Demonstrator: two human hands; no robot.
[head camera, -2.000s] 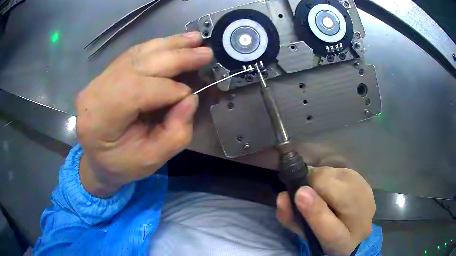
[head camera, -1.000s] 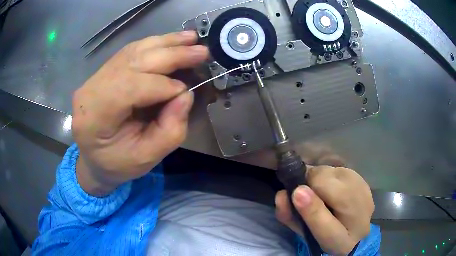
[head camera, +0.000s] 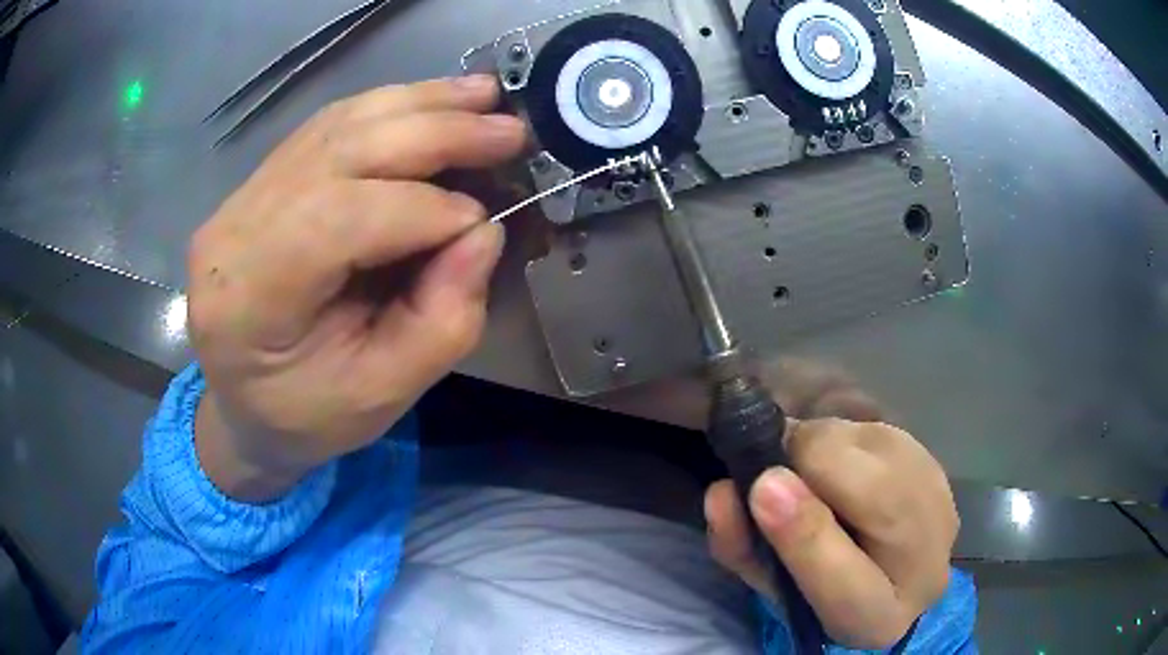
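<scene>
A grey metal carrier plate (head camera: 839, 237) holds two black discs with silver-white rings, a left disc (head camera: 553, 96) and a right disc (head camera: 763, 58). Each has a row of small shiny terminals at its lower edge. My left hand (head camera: 340, 262) pinches a thin solder wire (head camera: 548, 195) between thumb and index finger; its end is at the left disc's terminals. My right hand (head camera: 852, 525) holds a soldering iron (head camera: 696, 282) by its black handle like a pen. The tip is at the right part of the same terminal row. Exact contact is too small to tell.
Dark tweezers (head camera: 288, 71) lie on the metal bench (head camera: 1038, 333) at the upper left. A curved bright metal rail (head camera: 1063, 64) runs along the upper right. The bench's near edge lies in front of my white clothing.
The plate and discs show slightly further up and left in the picture. The wire end and iron tip stay at the left disc's terminals. Both hands keep their grips.
</scene>
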